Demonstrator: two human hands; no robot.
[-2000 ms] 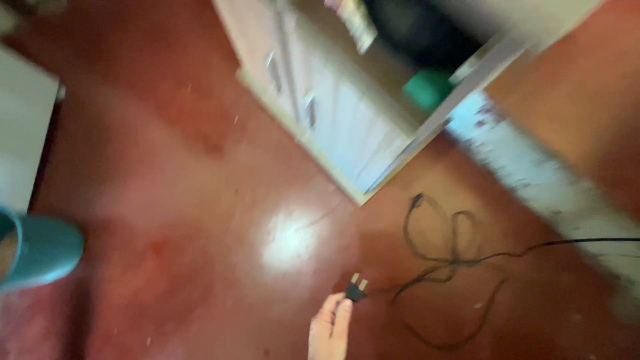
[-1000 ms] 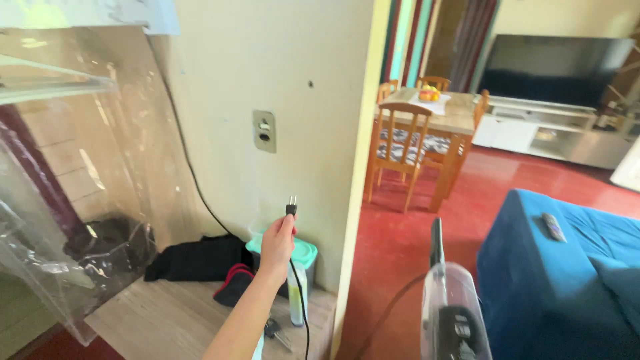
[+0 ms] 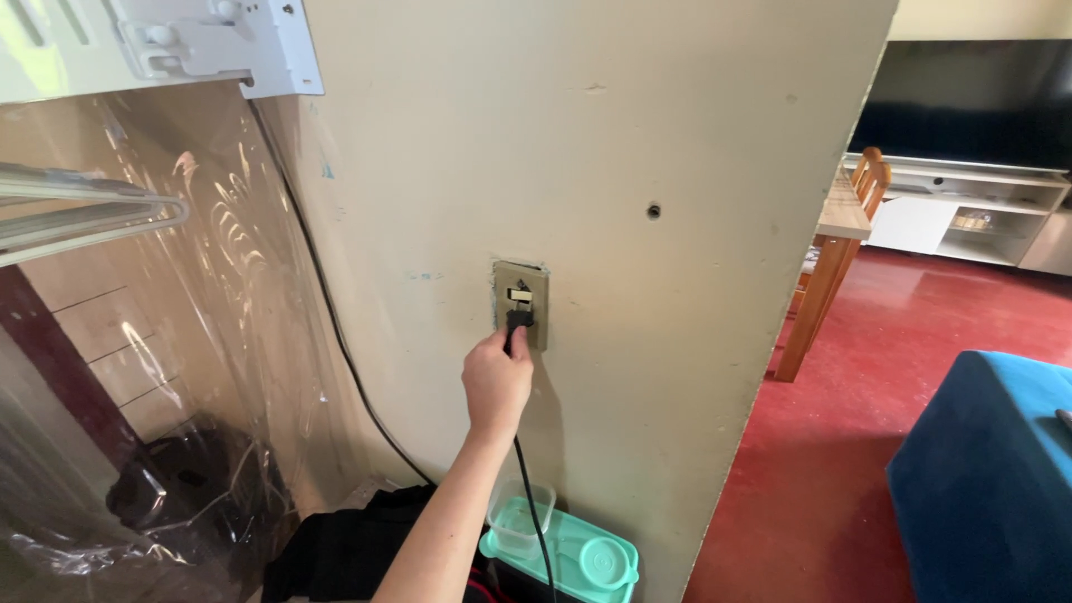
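My left hand point(image 3: 500, 377) reaches up from the bottom edge and pinches a black electrical plug point(image 3: 519, 319) between thumb and fingers. The plug is at the lower part of a beige wall plate point(image 3: 538, 289), just under its light-coloured switch point(image 3: 520, 296). Whether the prongs are in the socket cannot be told. From my hand a black cord point(image 3: 533, 504) hangs down past the containers. My right hand is out of view.
Below are a turquoise-lidded container point(image 3: 572, 544), a clear plastic container point(image 3: 521, 519) and black cloth point(image 3: 347, 544). Another black cable point(image 3: 322, 276) runs down the wall. Clear plastic sheeting point(image 3: 243, 276) hangs left, under a white metal bracket point(image 3: 280, 50). A blue sofa point(image 3: 980, 469) stands right.
The view has swung from the floor to the wall. My left hand has brought the plug from in front of the wall, below the plate, up to it. The handheld appliance at the right has left view.
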